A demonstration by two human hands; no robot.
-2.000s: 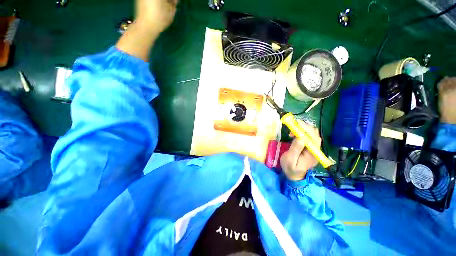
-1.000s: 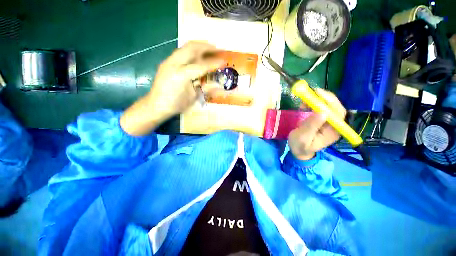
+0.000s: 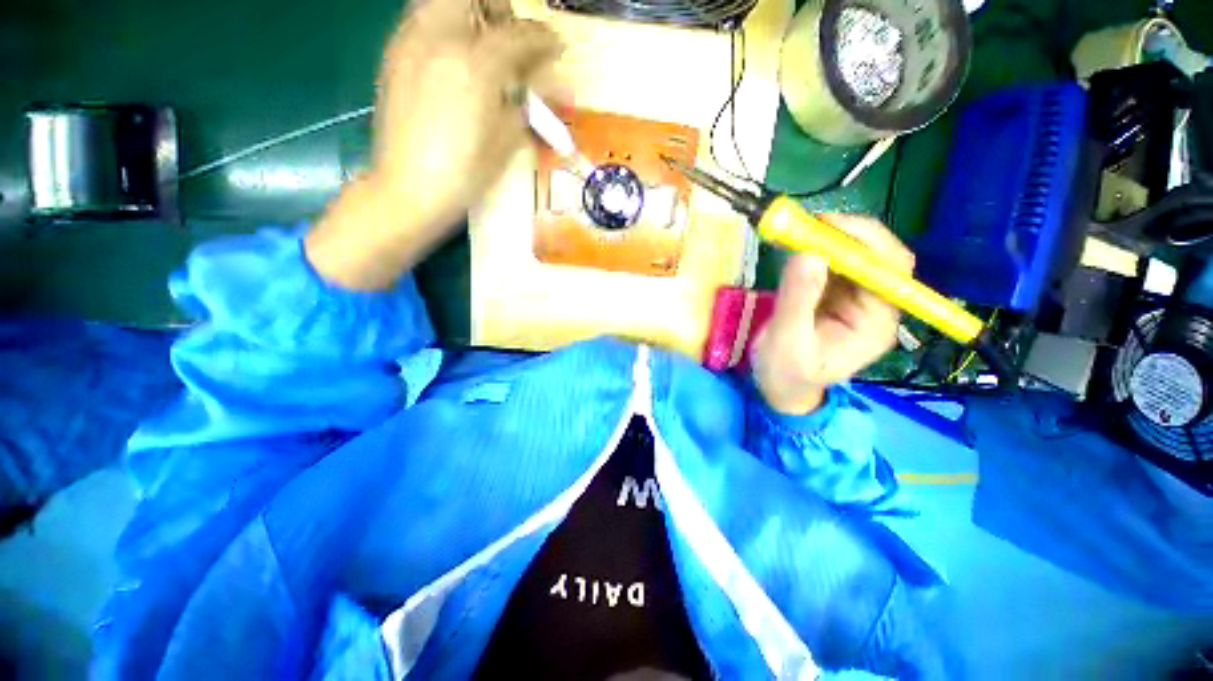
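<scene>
A small dark ring part with a silvery centre (image 3: 613,197) sits in the middle of the orange soldering jig (image 3: 559,240). My left hand (image 3: 446,146) is at the upper left of the jig and holds a slim pale tool (image 3: 552,129), likely tweezers, its tip at the ring's upper left edge. My right hand (image 3: 838,313) grips the yellow handle of the soldering iron (image 3: 865,266) at the right. The iron's tip is over or near the jig's upper right part. Solder wire (image 3: 273,141) runs from the solder spool (image 3: 100,162) towards my left hand, which hides its end.
The jig lies on a cream base board (image 3: 512,306). A black fan grille (image 3: 659,8) is behind. A round tin with silvery shavings (image 3: 802,87) and a blue soldering station (image 3: 1004,200) stand right. A pink-red block (image 3: 725,330) is beside my right hand; a second fan (image 3: 1164,386) is far right.
My left hand came down from the upper left to the jig, then shifted slightly up, with the pale tool now showing. The ring part now shows more clearly. The iron moved closer to the jig.
</scene>
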